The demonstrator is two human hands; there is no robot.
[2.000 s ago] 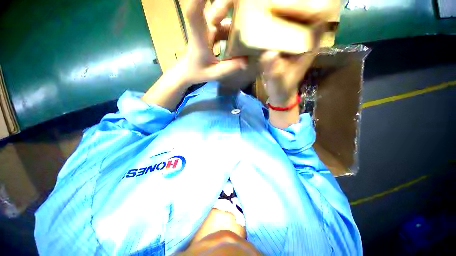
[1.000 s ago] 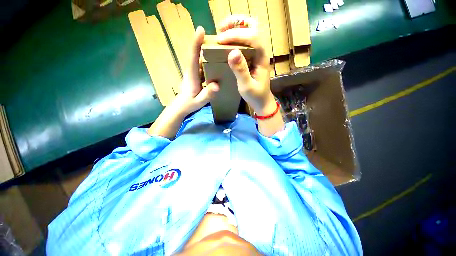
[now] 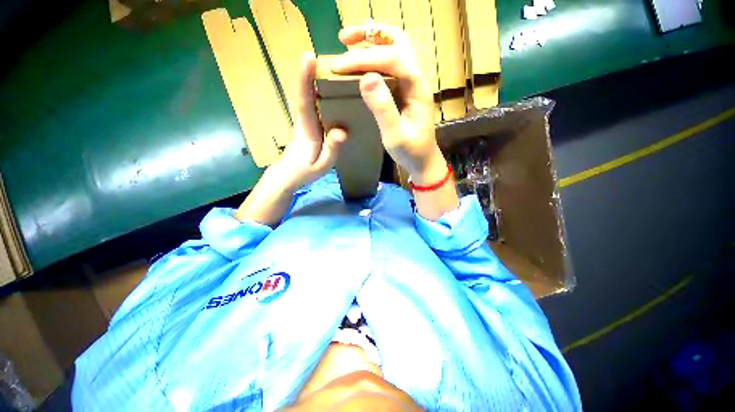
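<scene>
A long narrow brown folding carton (image 3: 357,133) is held between my two hands in front of my chest, one end toward the bench and the other near my shirt. My left hand (image 3: 310,133) grips its left side, thumb low on the near face. My right hand (image 3: 396,100) is on its right side, thumb pressed near the upper end edge and fingers over the top. Whether anything is inside the carton is hidden.
Flat carton blanks (image 3: 246,88) lie left of my hands. Formed cartons (image 3: 483,48) stand in a row on the green bench (image 3: 121,129). An open bulk carton (image 3: 528,193) with dark bagged products is at my right. Small white pieces (image 3: 528,39) and a pale rectangle (image 3: 675,12) lie farther right.
The carton was raised and blurred two seconds ago; it is now lower, with its long face toward me. Over the last second, both hands and the carton have shifted slightly left.
</scene>
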